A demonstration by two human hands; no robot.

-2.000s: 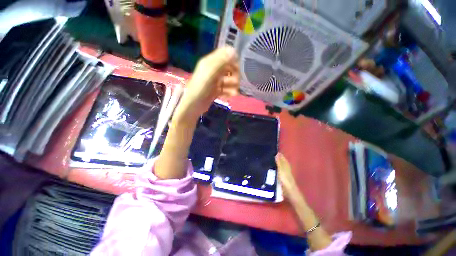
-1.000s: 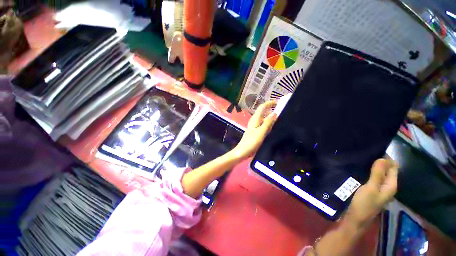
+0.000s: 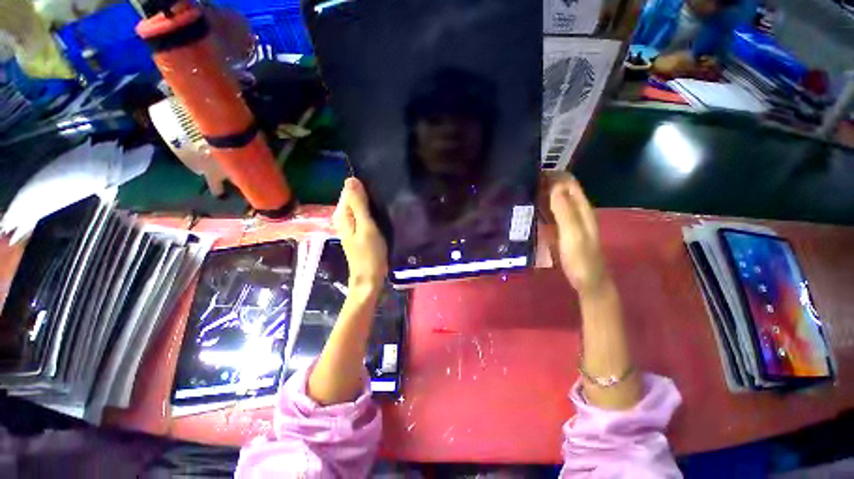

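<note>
A black tablet [image 3: 449,140] is held up off the bench, nearly upright, its screen facing me and showing a reflection of a person. Small icons and a white bar run along its lower edge, with a white label near the lower right corner. My left hand [image 3: 363,234] grips its lower left edge. My right hand [image 3: 579,234] is at its lower right edge, fingers up; the exact contact is hard to see. The camera test chart [image 3: 573,89] stands behind, mostly hidden by the tablet.
Two tablets lie on the red-pink bench at left, one glossy [image 3: 239,318], one partly behind my left arm. A leaning stack with sheets [image 3: 103,309] is far left. A pile with a lit home screen [image 3: 777,304] is at right. An orange cylinder [image 3: 220,112] stands behind.
The tablet was lifted from the bench, held before the chart, and is now further left in view and more upright. My view has turned, and the chart is now mostly covered.
</note>
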